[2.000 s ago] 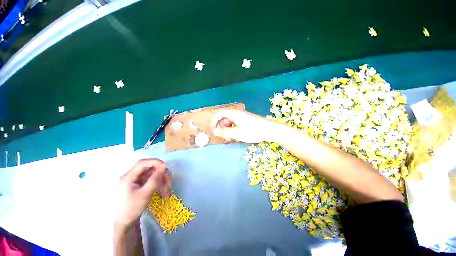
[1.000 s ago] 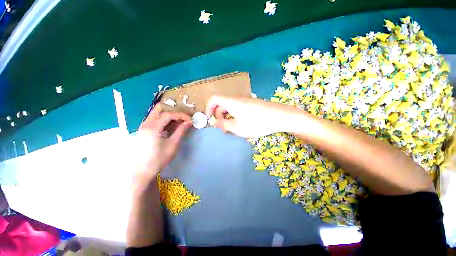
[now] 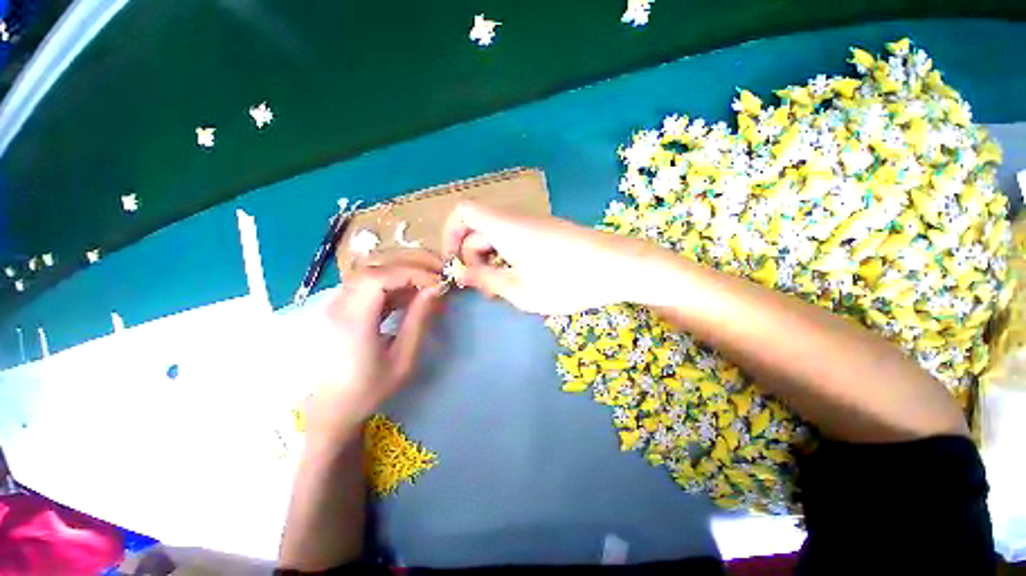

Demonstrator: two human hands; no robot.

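Note:
My right hand (image 3: 512, 261) and my left hand (image 3: 377, 326) meet at the lower edge of a brown cardboard pad (image 3: 450, 208). A small yellow-and-white piece (image 3: 453, 270) is pinched between the fingertips of both hands. Whether my left fingers also hold a small yellow part cannot be told. A large heap of yellow-and-white pieces (image 3: 810, 214) lies at the right, partly behind my right forearm. A low pile of small yellow parts (image 3: 394, 453) lies beside my left forearm. White scraps (image 3: 366, 241) lie on the pad. The round white disc is hidden by the hands.
A slim dark tool (image 3: 323, 257) lies at the pad's left end. The dark green conveyor belt (image 3: 371, 68) with spaced whitish pieces (image 3: 484, 29) runs across the top. White tape (image 3: 251, 253) crosses the bench edge. A pink thing (image 3: 56, 538) shows at lower left.
My left hand has moved up from the yellow pile to meet my right hand at the pad. Since one second ago, the fingertips have closed together and now cover the white disc.

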